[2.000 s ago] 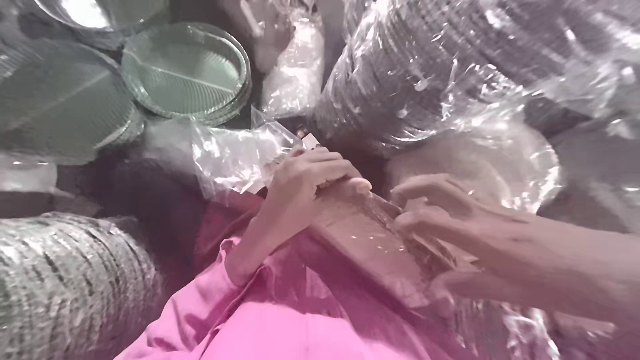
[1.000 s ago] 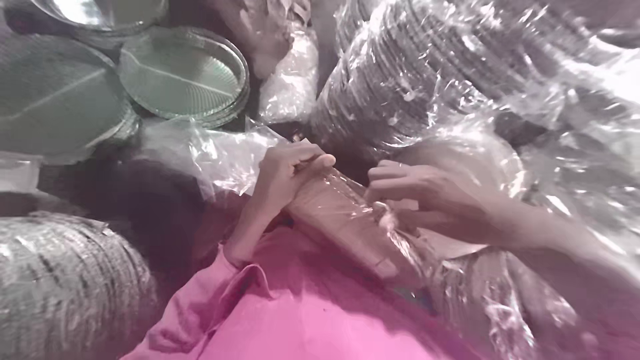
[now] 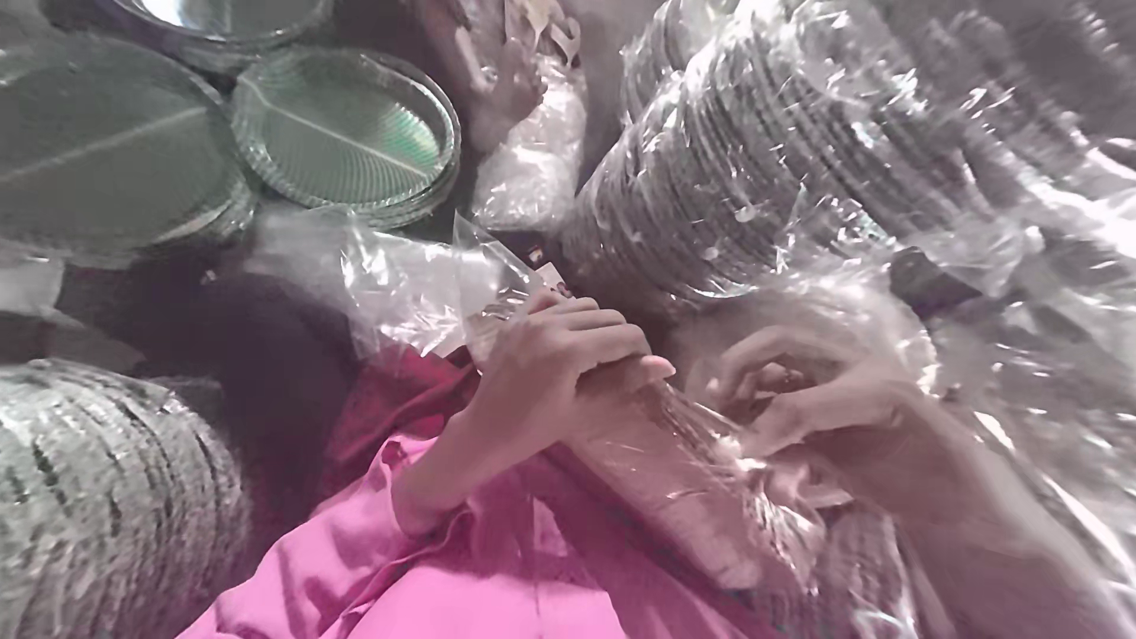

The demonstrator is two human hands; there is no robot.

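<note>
A long stack wrapped in clear plastic film (image 3: 674,497) lies slantwise across my lap, over the pink clothing. My left hand (image 3: 568,364) is closed over its upper end, with the thumb pointing right. Beside the package's right edge is my right hand (image 3: 799,399), its fingers curled at the loose, crinkled film; whether they pinch it is not clear. What the film encloses cannot be told. An empty-looking clear plastic bag (image 3: 408,284) lies just beyond my left hand.
Round ribbed plates in stacks (image 3: 346,133) stand at the upper left. A large film-wrapped row of plates (image 3: 754,160) fills the upper right, another row of plates (image 3: 106,497) the lower left. At the top, another person's hand (image 3: 510,89) touches a wrapped bundle (image 3: 532,169).
My right hand drew in toward the package's middle, then shifted slightly back to the right. My left hand stays on the upper end of the package.
</note>
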